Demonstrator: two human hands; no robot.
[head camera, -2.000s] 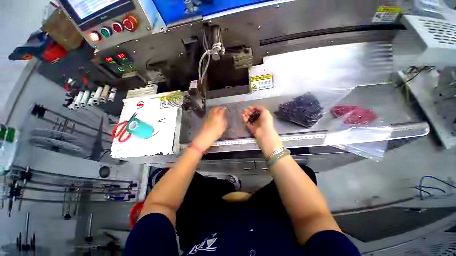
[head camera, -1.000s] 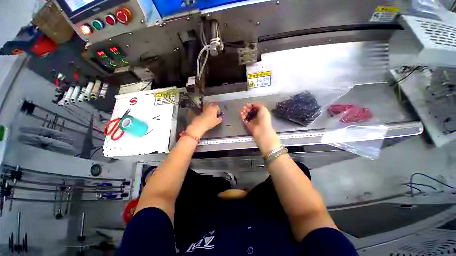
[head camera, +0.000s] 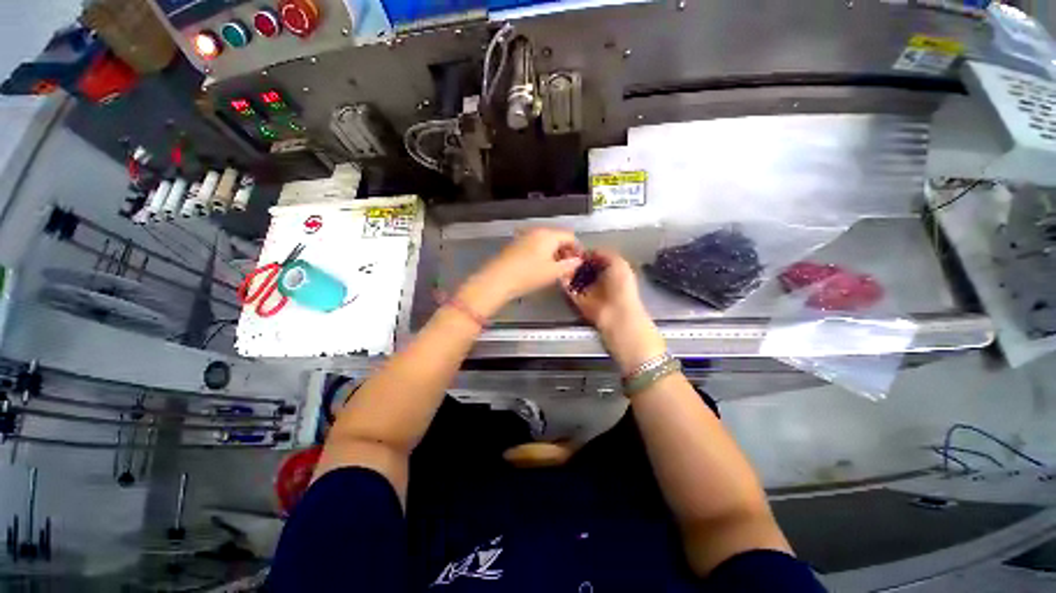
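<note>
A small heap of short black wires (head camera: 586, 275) lies in the palm of my right hand (head camera: 607, 292), over the grey metal tray (head camera: 486, 247). My left hand (head camera: 540, 261) is at the heap, its fingertips touching or nearly touching the wires and the right fingers. Whether the left fingers grip a wire is too small to tell. A clear bag of black wires (head camera: 709, 266) lies on the tray right of my hands. A smaller bag of red wires (head camera: 831, 286) lies farther right, its clear film hanging over the front edge.
A steel rule (head camera: 695, 337) runs along the tray's front edge. The white machine cover (head camera: 330, 336) at left holds red-handled scissors (head camera: 264, 290) and a teal roll (head camera: 315, 286). The machine head (head camera: 475, 133) with air tubes stands above the tray. Lit push buttons (head camera: 266, 21) are upper left.
My left hand has moved right, from the tray to the heap in my right palm. The machine head has shifted and its tubes now bend left. The camera view has shifted slightly.
</note>
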